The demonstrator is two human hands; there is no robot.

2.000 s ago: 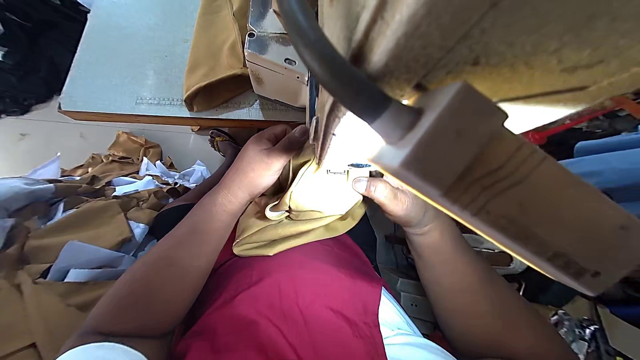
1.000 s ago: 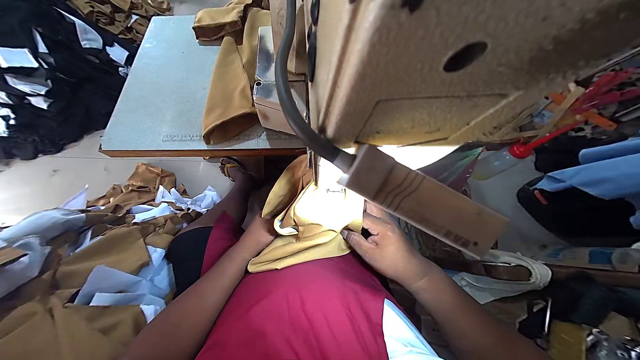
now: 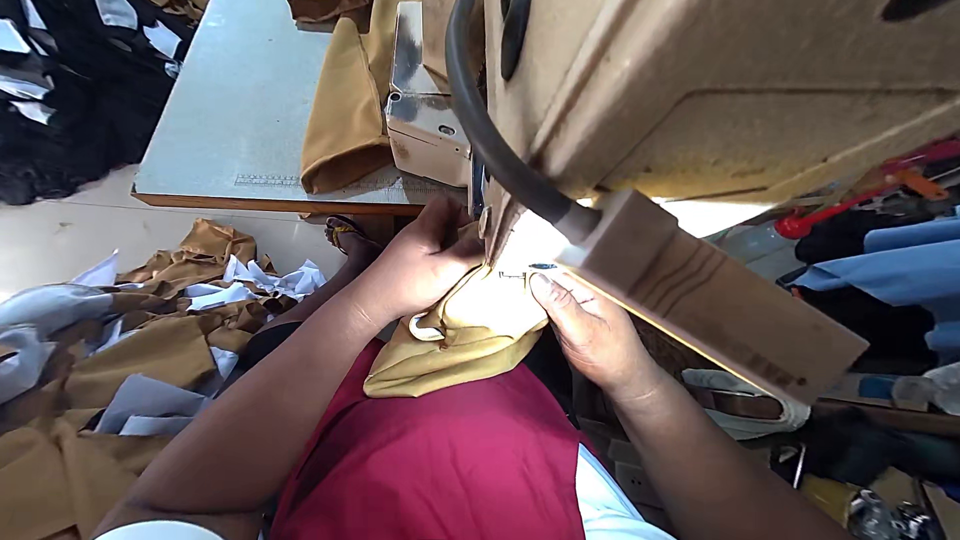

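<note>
Bunched tan fabric (image 3: 465, 337) hangs at the working end of an industrial sewing machine (image 3: 705, 97), brightly lit where it meets the machine. My left hand (image 3: 427, 262) grips its left side close to the needle area, the fingertips partly hidden behind the fabric and machine. With the thumb on top, my right hand (image 3: 589, 322) pinches the right edge of the lit part; its other fingers are mostly out of sight. A box-shaped lamp (image 3: 720, 292) on a thick dark cable juts out above my right hand. Glare hides the exact needle point.
A pale table (image 3: 225, 97) with a printed ruler and a tan fabric tube (image 3: 345, 112) lies at upper left. Tan and white scraps (image 3: 150, 360) cover the floor at left, black cloth (image 3: 67, 105) beyond. Blue cloth (image 3: 900, 270) and a red-handled tool (image 3: 832, 210) are at right.
Both hands remain on the tan fabric at the machine. The view shifted and came back closer between frames; nothing was plainly let go.
</note>
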